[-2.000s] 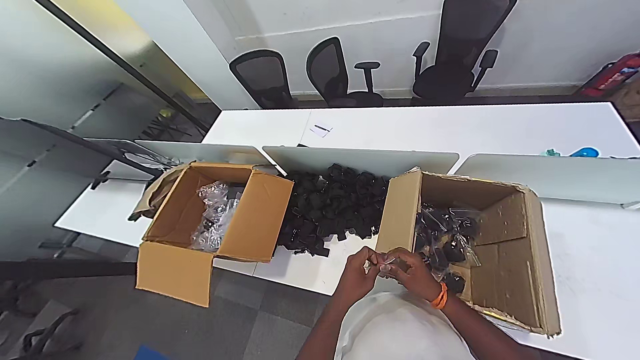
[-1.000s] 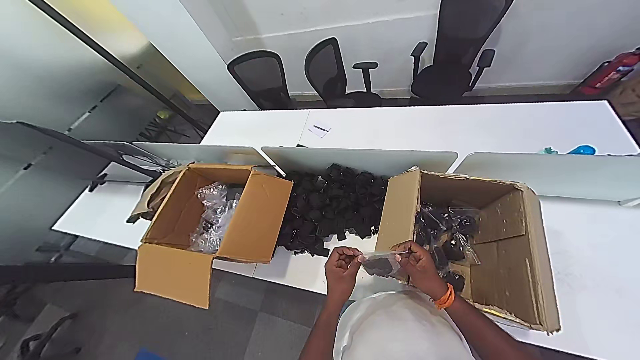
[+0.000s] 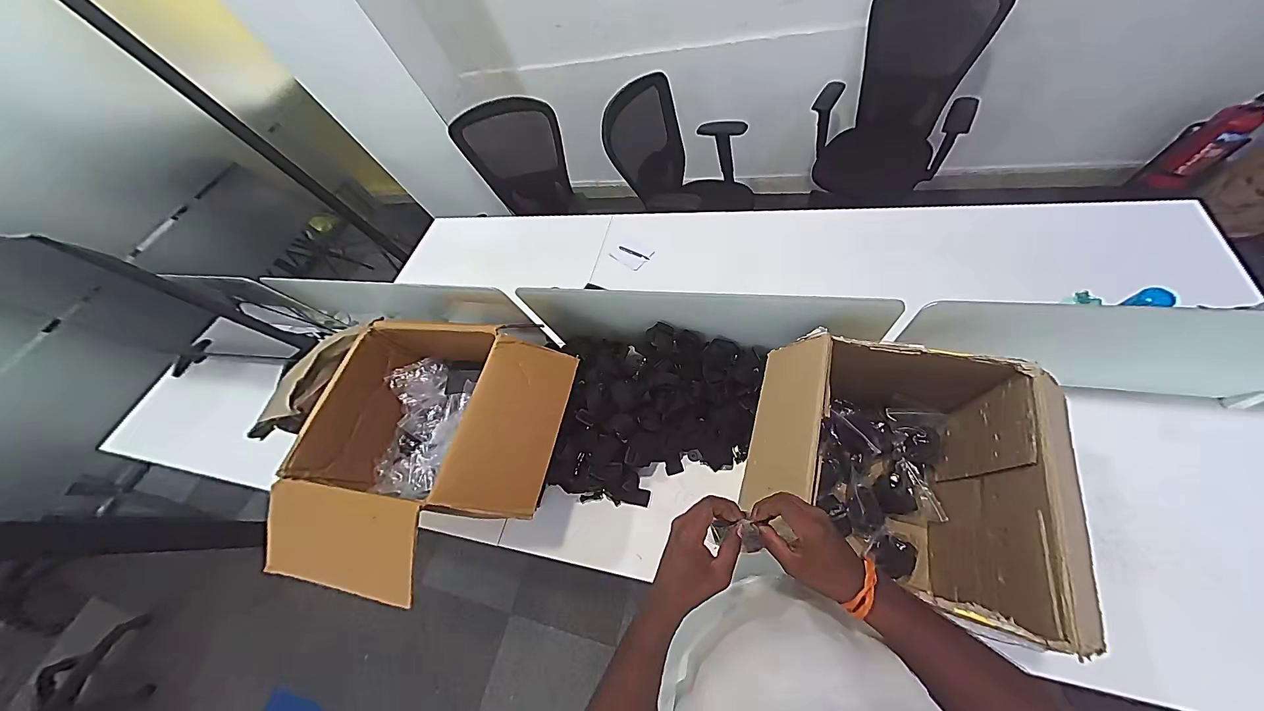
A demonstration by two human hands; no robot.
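My left hand (image 3: pixel 699 553) and my right hand (image 3: pixel 810 548) meet at the near table edge, each pinching a small clear plastic bag (image 3: pixel 748 536) with something dark in it. An orange band circles my right wrist. Just right of my hands, a cardboard box (image 3: pixel 997 533) holds bagged black items (image 3: pixel 879 464). Beyond my hands, a heap of small black items (image 3: pixel 662 405) lies on the white table (image 3: pixel 612 533), between that box and another cardboard box (image 3: pixel 346 425). This left box contains crumpled clear plastic bags (image 3: pixel 427 425). What the black items are, I cannot tell.
Low frosted dividers (image 3: pixel 711 308) run behind the boxes. Past them stands another white table (image 3: pixel 790 247) bearing a paper with a pen (image 3: pixel 632 255) and a blue object (image 3: pixel 1150 297). Black chairs (image 3: pixel 642 138) stand by the wall. The left box's open flap (image 3: pixel 341 543) juts over the floor.
A second ago the bag was stretched flat between my hands; now my hands are closer together and it is bunched between my fingers. The boxes and the heap look unchanged.
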